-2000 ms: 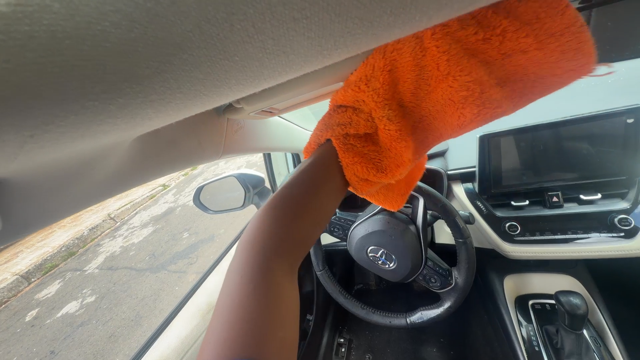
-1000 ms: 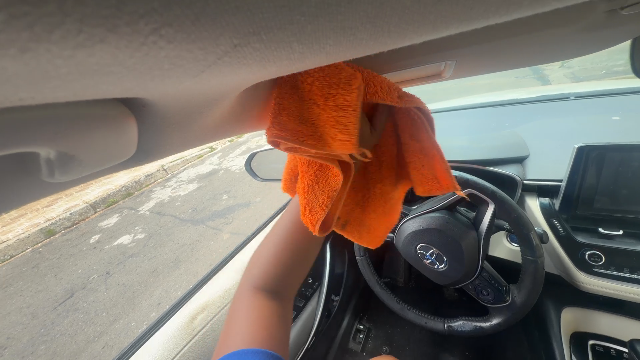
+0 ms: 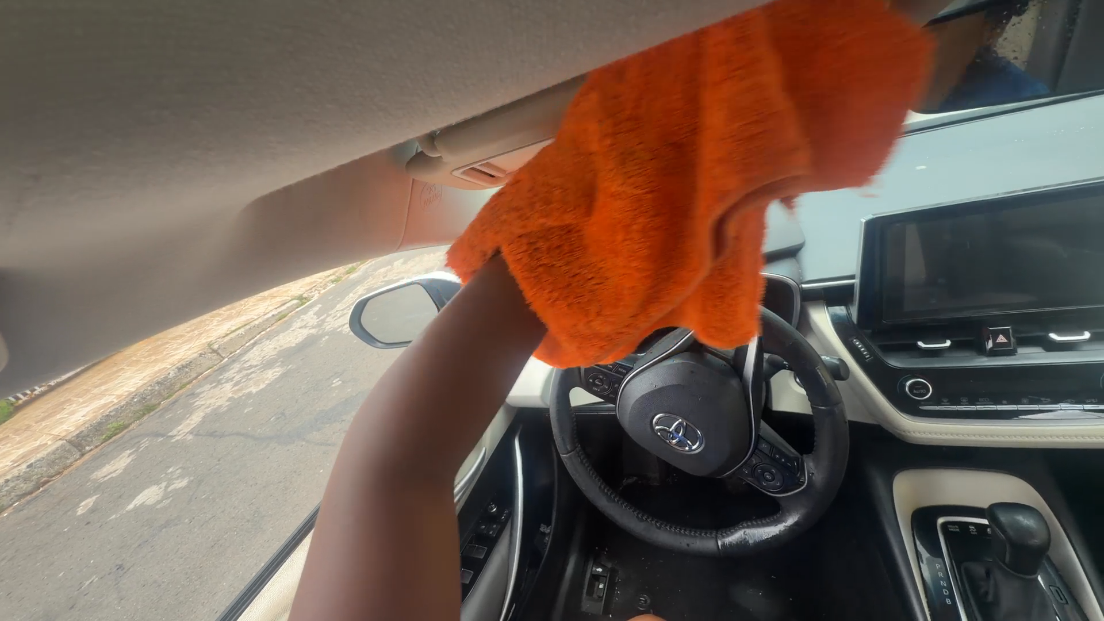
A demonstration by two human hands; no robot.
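Observation:
An orange microfiber cloth (image 3: 655,198) hangs over my left hand, whose wrist (image 3: 509,302) comes out from beneath its lower left edge. The fingers are hidden by the cloth. The cloth is raised against the front of the light headliner (image 3: 259,86) and covers much of the sun visor (image 3: 509,121). Its right part is blurred and reaches close to the rear-view mirror (image 3: 1018,56). Below the cloth is the black steering wheel (image 3: 824,431). My right hand is not in view.
The door mirror (image 3: 397,312) and door panel lie left of the steering wheel. To the right are the dashboard display (image 3: 992,259), and lower down the gear selector (image 3: 1018,535). The windshield pillar (image 3: 336,207) slopes down at the left.
My left hand has moved right with the cloth, from near the windshield pillar along the visor toward the rear-view mirror. The view has turned right.

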